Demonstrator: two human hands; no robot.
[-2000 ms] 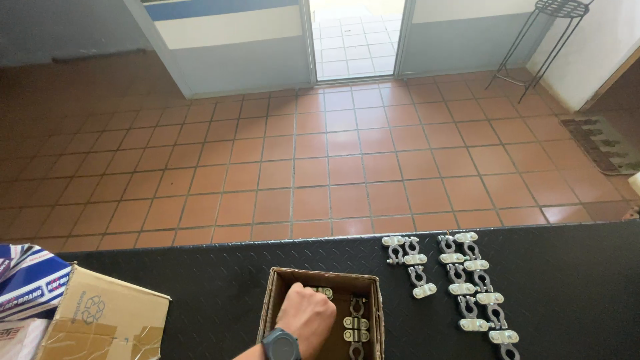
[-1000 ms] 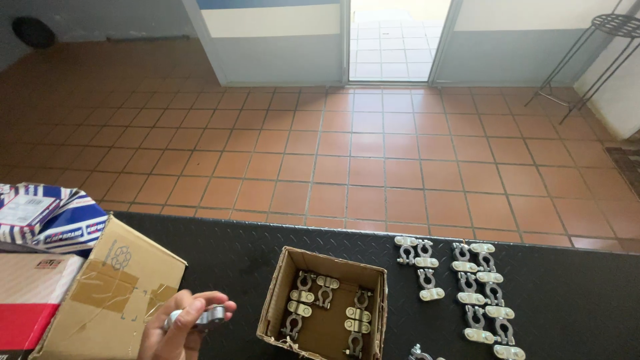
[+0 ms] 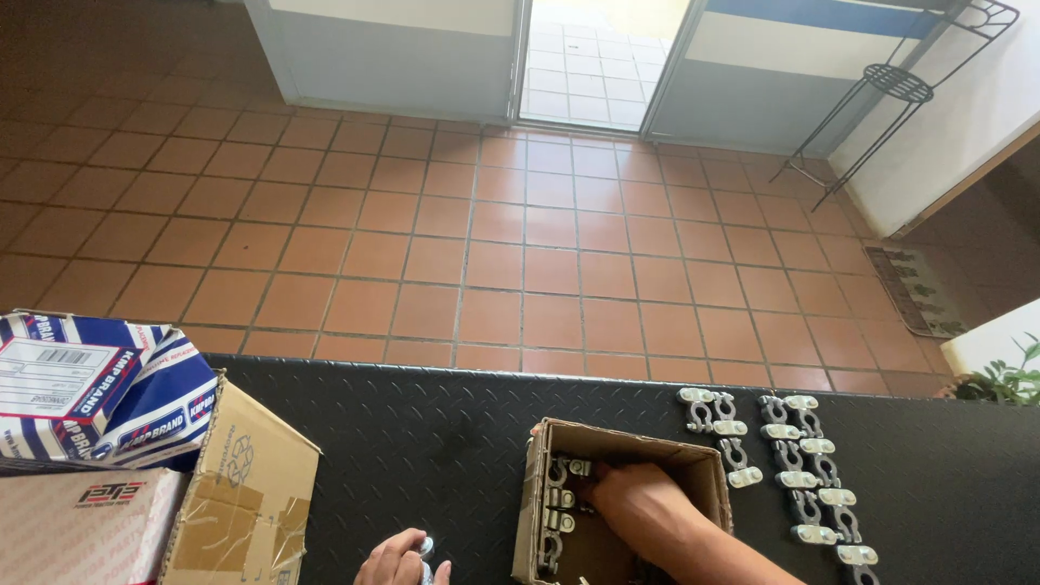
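An open cardboard box (image 3: 526, 520) stands on the black diamond-plate surface, with several metal battery terminal clamps (image 3: 556, 498) lined along its left inner wall. My right hand (image 3: 630, 496) reaches down inside the box beside these clamps; its fingertips are partly hidden, so what it grips cannot be told. Left of the box, at the bottom edge, my left hand (image 3: 398, 559) holds a metal clamp (image 3: 426, 549), mostly covered by the fingers. More terminal clamps (image 3: 792, 455) lie in columns on the surface to the right of the box.
At the left, a larger cardboard box (image 3: 244, 487) stands beside blue-and-white branded packages (image 3: 154, 406) and a pale printed carton (image 3: 81, 520). Beyond the black surface's far edge lie a tiled floor (image 3: 487, 260), a metal stand (image 3: 898, 84) and a leafy plant (image 3: 1003, 378).
My right hand is now inside the box, where no hand showed one second ago. The left hand, holding metal, is lower in view. The view has shifted.
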